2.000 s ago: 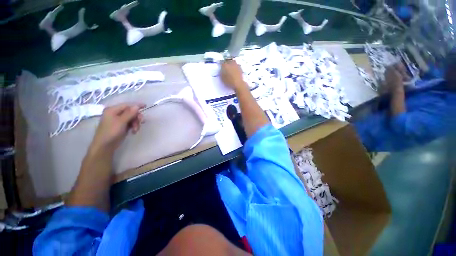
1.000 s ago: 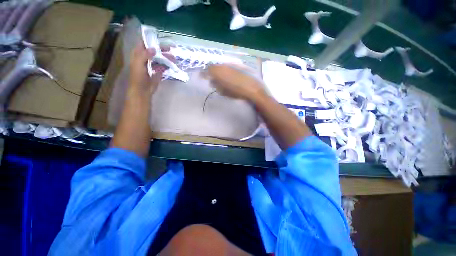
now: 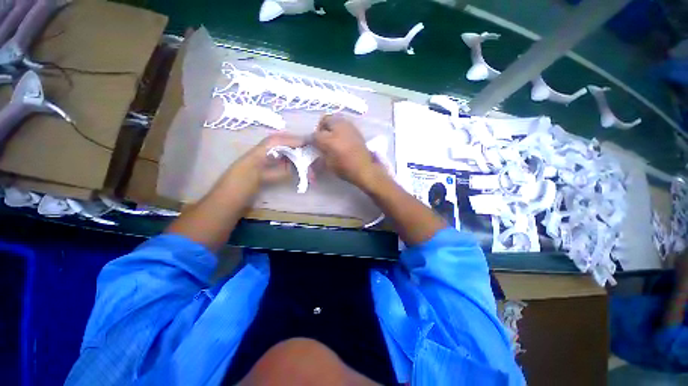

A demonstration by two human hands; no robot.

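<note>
My left hand (image 3: 273, 160) holds a small white forked part (image 3: 300, 162), a yoke by its look, above the middle of the mat. My right hand (image 3: 339, 147) is at the part's right side with fingers bent; what lies between its fingertips is too blurred to tell. A white headband (image 3: 379, 151) lies partly hidden behind my right hand and wrist, with one curved end showing near the mat's front edge. Rows of thin white yokes (image 3: 290, 92) lie at the back of the pale mat (image 3: 219, 162).
A large heap of white parts (image 3: 581, 188) lies at right, over a printed sheet (image 3: 426, 185). Headbands (image 3: 377, 39) sit on the green belt behind. A grey post (image 3: 547, 56) slants over it. Cardboard sheets (image 3: 83, 98) stand at left. Another person's arm shows at far right.
Both hands have come together at the middle of the mat. The left hand moved right and towards me from the mat's left, with a white forked part in it.
</note>
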